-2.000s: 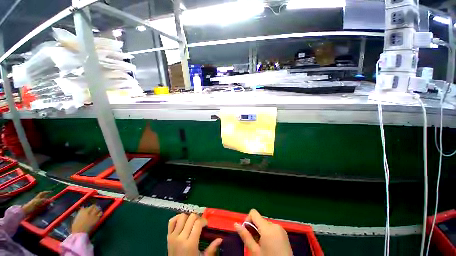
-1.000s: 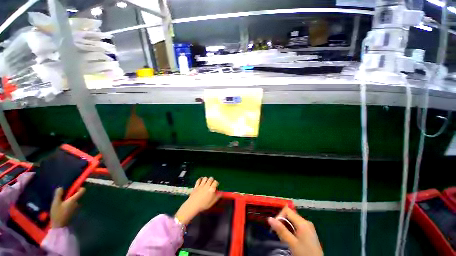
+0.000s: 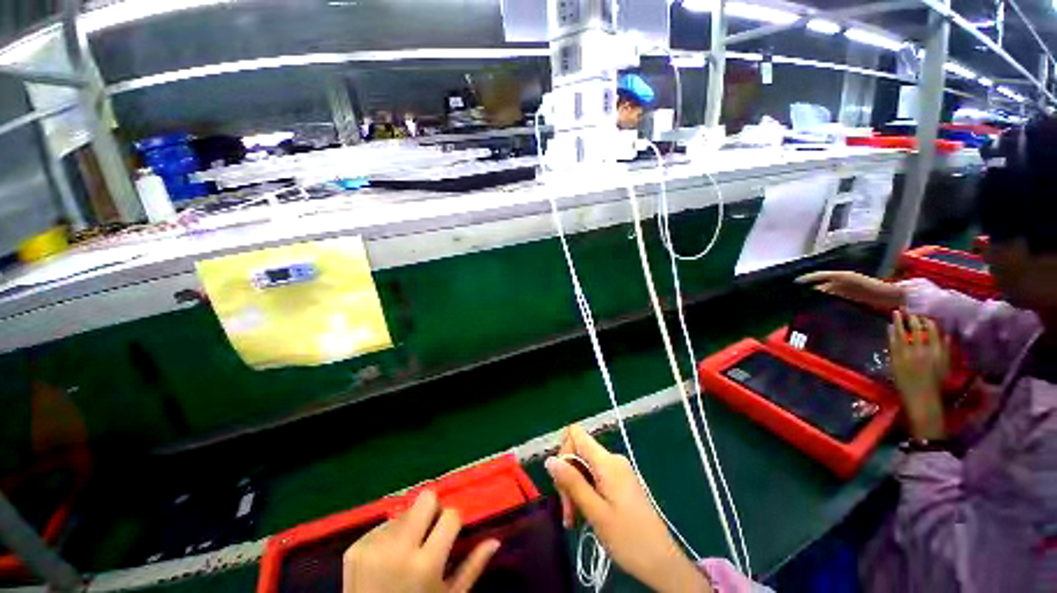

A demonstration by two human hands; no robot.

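Note:
A red tray [image 3: 400, 505] lies at the bottom centre, cut off by the picture's lower edge. A dark tablet [image 3: 527, 550] shows in it, partly covered by my left hand. My left hand [image 3: 412, 550] rests over the tray with its fingers apart. My right hand [image 3: 620, 510] is just right of the tray, thumb and index finger pinched on a thin white cord [image 3: 593, 558]. A loop of the cord shows at the fingers and more coils hang below the hand. The cord's ends cannot be made out.
Long white cables [image 3: 666, 336] hang from the white adapters [image 3: 580, 87] on the shelf, just beyond my right hand. At right, a person in a pink smock [image 3: 956, 510] handles another red tray [image 3: 852, 461]. A yellow sheet [image 3: 304, 324] hangs from the shelf edge.
The view has swung right, bringing in the person at right. My left hand has moved from the tray's far edge nearer over the tray. My right hand still has the white cord.

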